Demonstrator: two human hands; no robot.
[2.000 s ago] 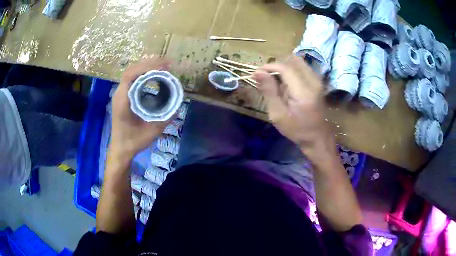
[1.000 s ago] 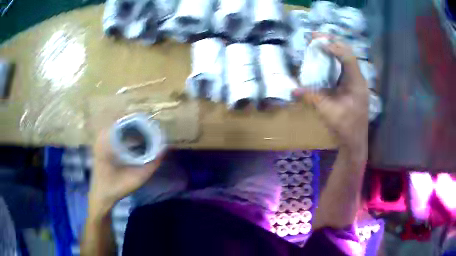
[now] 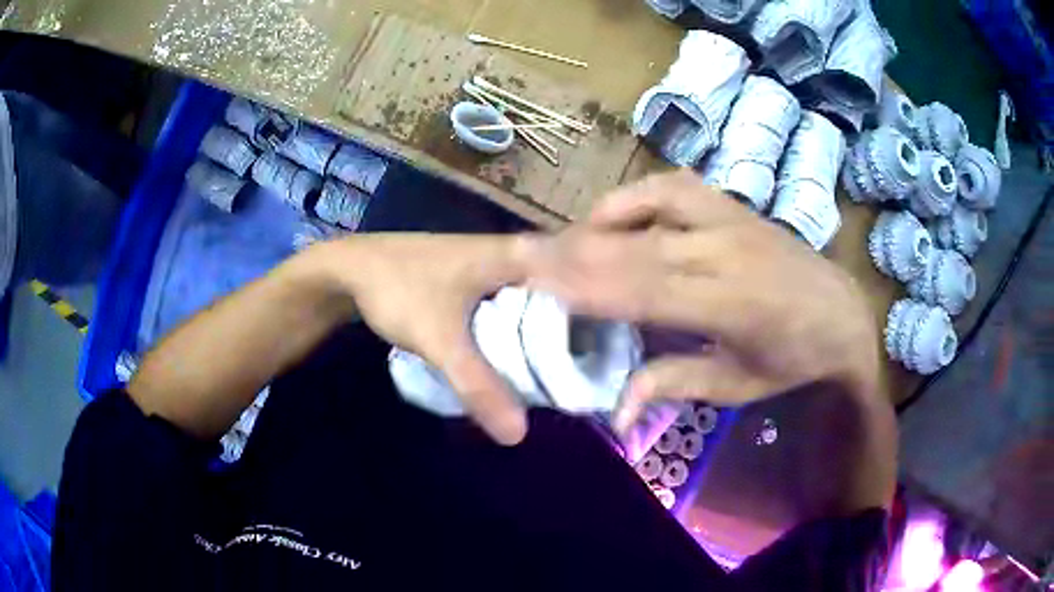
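Note:
A light grey hollow sleeve (image 3: 503,347) lies sideways in front of my chest. My left hand (image 3: 433,306) is wrapped round its middle, thumb on the near side. My right hand (image 3: 717,289) is at the sleeve's right end, fingers bent around a pale ribbed end piece (image 3: 595,359) with a dark centre hole. My fingers hide part of where the two parts meet, so I cannot tell how far the piece sits in. The right hand is slightly blurred.
A small glue cup (image 3: 482,127) and several cotton swabs (image 3: 537,112) lie on a spotted cardboard pad (image 3: 393,81). More sleeves (image 3: 757,139) and piled ribbed pieces (image 3: 907,249) stand at the right. A blue bin of sleeves (image 3: 133,254) is at the left, another bin of rings (image 3: 682,445) below the table.
My right hand has come back from the ribbed pile and now meets my left hand at the sleeve. The sleeve has turned from mouth-up to sideways and moved nearer my chest.

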